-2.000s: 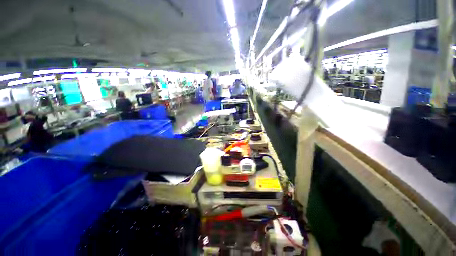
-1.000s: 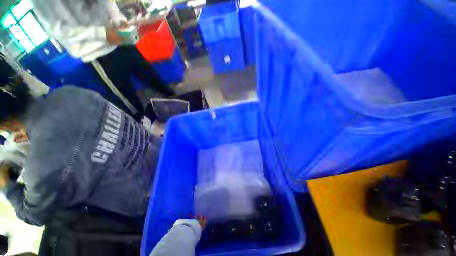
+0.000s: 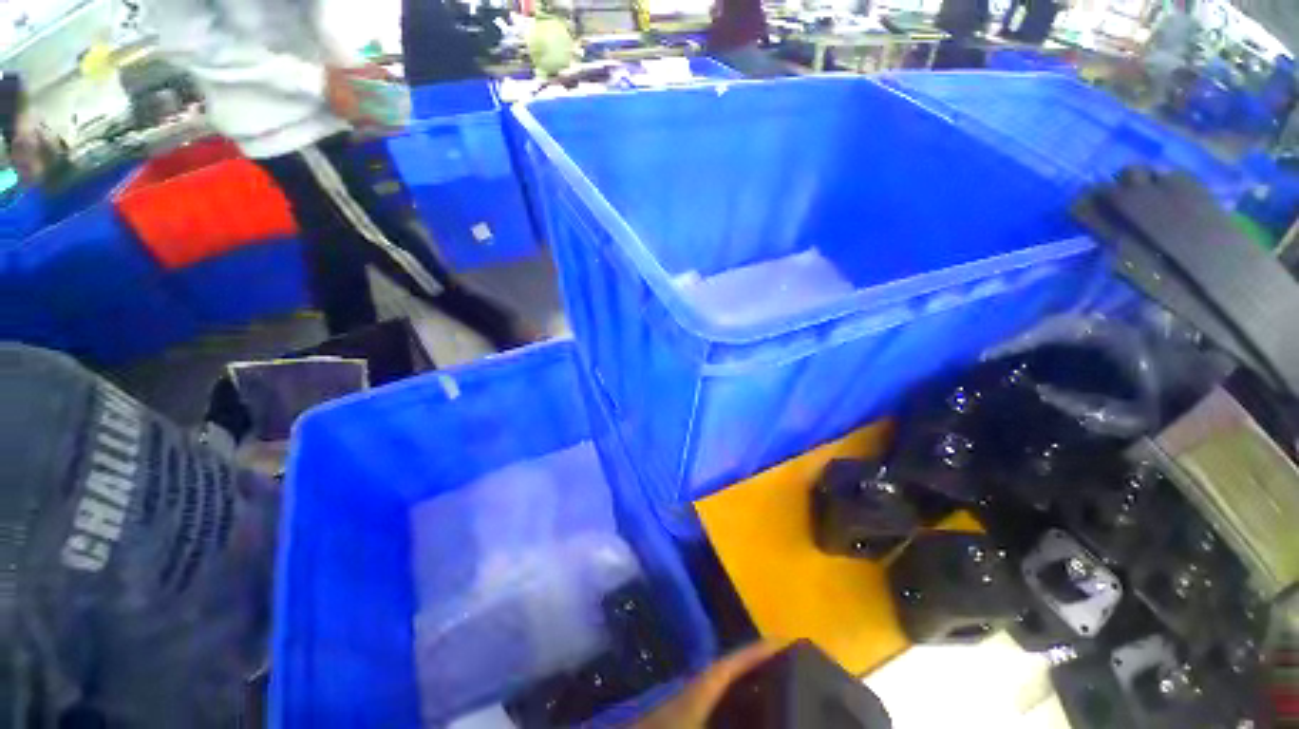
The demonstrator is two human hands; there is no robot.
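Observation:
My left hand [image 3: 701, 692] is at the bottom edge, blurred and cut off, with its fingers around a dark black block [image 3: 801, 692]. Several black angular blocks [image 3: 957, 581] with shiny metal parts are piled to the right, partly on an orange-yellow board [image 3: 776, 570]. A smaller blue bin [image 3: 316, 570] at lower left holds clear plastic sheeting and some black blocks [image 3: 627, 641]. My right hand cannot be made out. A pale patch [image 3: 969, 686] lies at the bottom, right of the held block; it is too blurred to name.
A large blue tote [image 3: 613, 413] stands behind the board, with a pale sheet inside. Flat black sheets [image 3: 1211, 257] hang over its right side. A person in a grey jacket [image 3: 114, 541] is close at left. Another person [image 3: 264, 71] stands behind, near a red bin [image 3: 207, 207].
The view has turned right since a second ago. My left hand was over the black blocks in the smaller bin; it is now outside it at the bottom, with a black block.

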